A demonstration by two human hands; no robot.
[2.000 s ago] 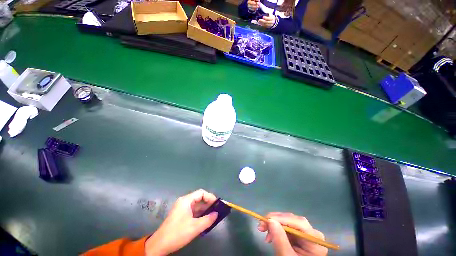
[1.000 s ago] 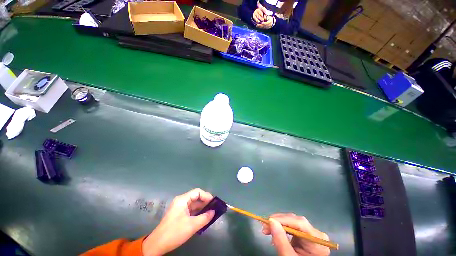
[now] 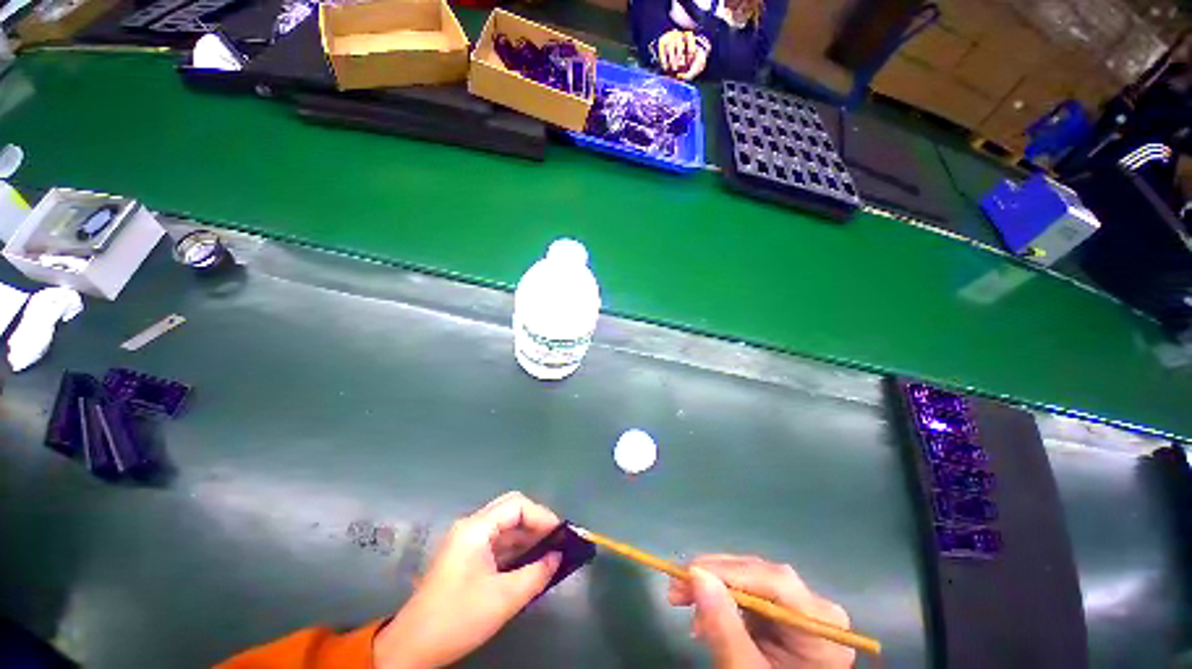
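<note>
My left hand (image 3: pixel 477 582) holds a dark purple-black plastic housing (image 3: pixel 567 555) between thumb and fingers, tilted. My right hand (image 3: pixel 758 612) holds a thin yellow-orange brush (image 3: pixel 654 562) like a pencil. Its pale tip is at the top edge of the housing; whether it touches is hard to tell. A small white bottle cap (image 3: pixel 635 451) lies on the bench above the hands. A white bottle (image 3: pixel 557 314) with a green-lettered label stands behind the cap.
At right, a black foam mat (image 3: pixel 1033 523) bears a row of dark housings (image 3: pixel 958 477). At left lie more housings (image 3: pixel 98 425), a pale strip (image 3: pixel 154 332), a round jar (image 3: pixel 204 251) and a white box (image 3: pixel 118 268). Beyond the green belt (image 3: pixel 431 196) a person sits.
The view has shifted slightly, so the bench items sit a little further left. The brush tip has moved slightly along the housing's upper edge. Both hands keep their holds.
</note>
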